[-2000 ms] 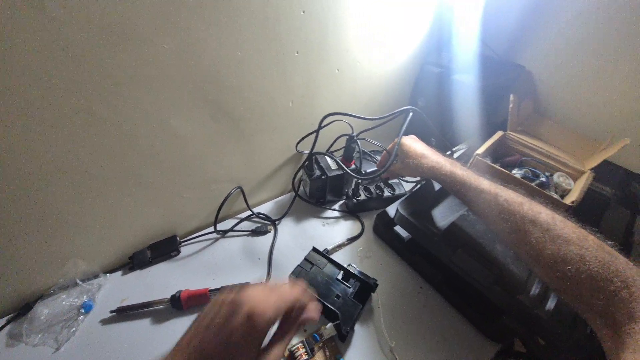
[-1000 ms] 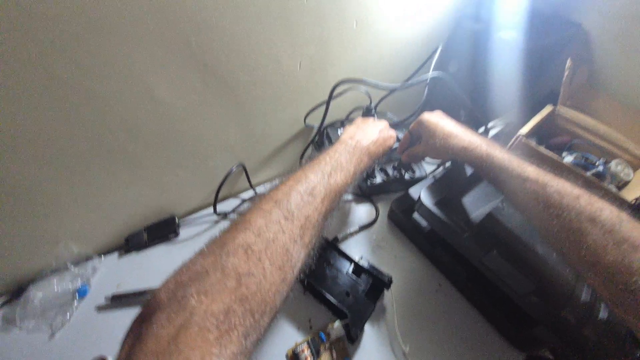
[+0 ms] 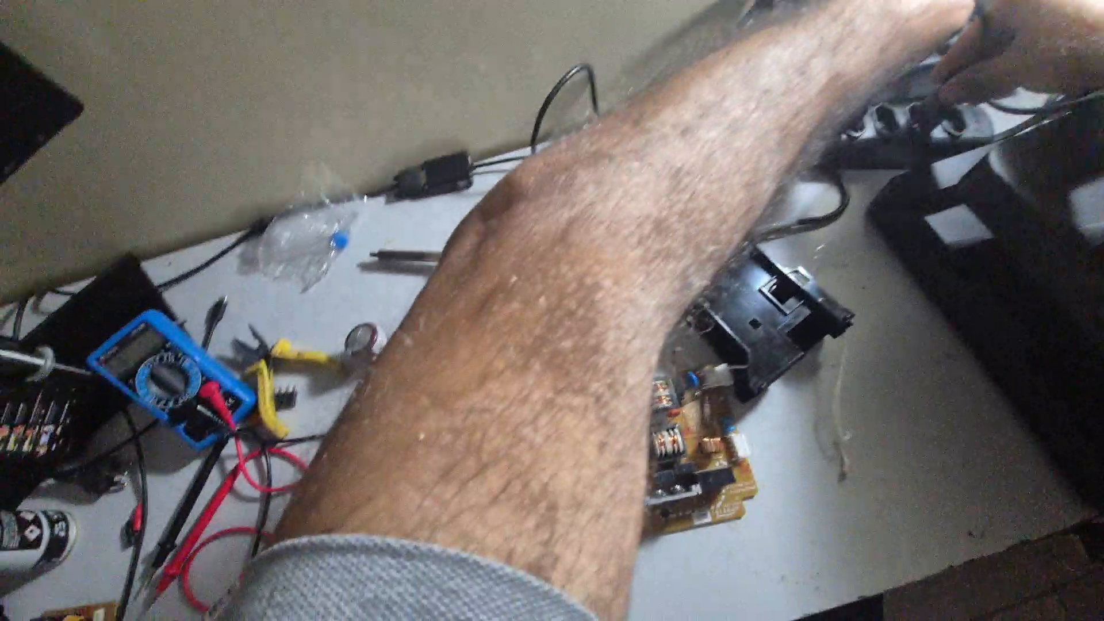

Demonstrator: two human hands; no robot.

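My left hand (image 3: 936, 17) reaches in at the top right, above a black power strip (image 3: 914, 129); its fingers are cut off or blurred. Close against it is my right hand (image 3: 1026, 52), with its fingers curled beside something dark that I cannot make out. My left forearm crosses the middle of the view and hides part of the bench. To its right lie a black plastic housing (image 3: 768, 319) and, just below that, a circuit board (image 3: 703, 466) with coils. The metal tip of a soldering iron (image 3: 405, 256) shows left of the forearm.
A blue multimeter (image 3: 168, 379) with red and black leads lies left, beside yellow-handled pliers (image 3: 302, 354). A clear plastic bag (image 3: 302, 246) rests near the wall, by a black cable adapter (image 3: 435, 175). A large black case (image 3: 1018, 285) stands at the right edge.
My left hand has moved from beside the black housing up to my right hand at the power strip. The view has swung left and down, bringing the multimeter and pliers into sight.
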